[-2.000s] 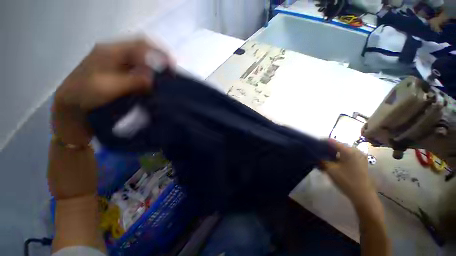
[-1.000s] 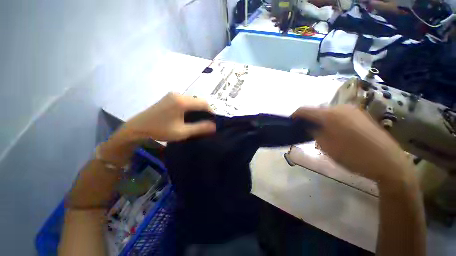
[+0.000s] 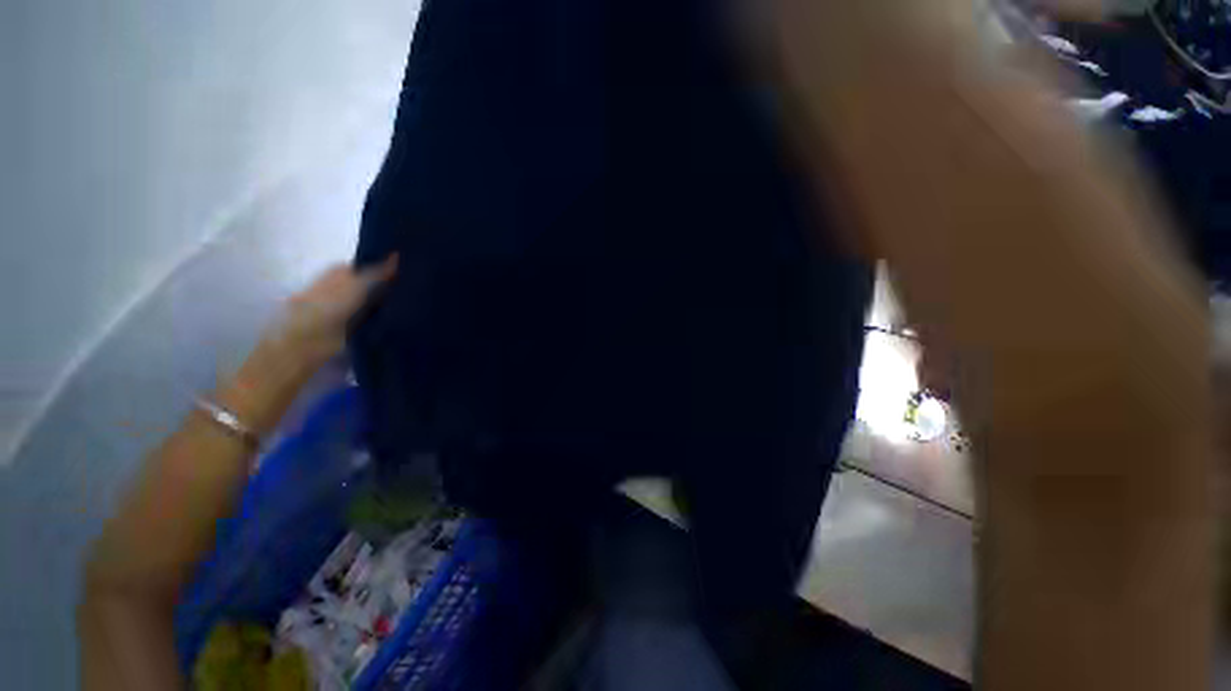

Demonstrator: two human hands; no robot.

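A dark navy garment (image 3: 594,270) hangs spread out close in front of me and fills the middle of the view, its top cut off by the upper edge. My left hand (image 3: 335,300) holds the garment's left edge, with the fingers partly behind the cloth. My right forearm is raised large and blurred along the right side. My right hand is cut off by the top edge, so its grip cannot be seen.
A blue plastic basket (image 3: 429,624) with white scraps and yellow pieces stands at the lower left. The pale machine table (image 3: 891,560) shows at the lower right, with a bright lit spot. A white wall (image 3: 149,149) is on the left. Dark and white cloth lies at the upper right.
The garment has been raised and spread from a bunched hold between both hands. My right hand has moved up out of view; my left hand has moved left.
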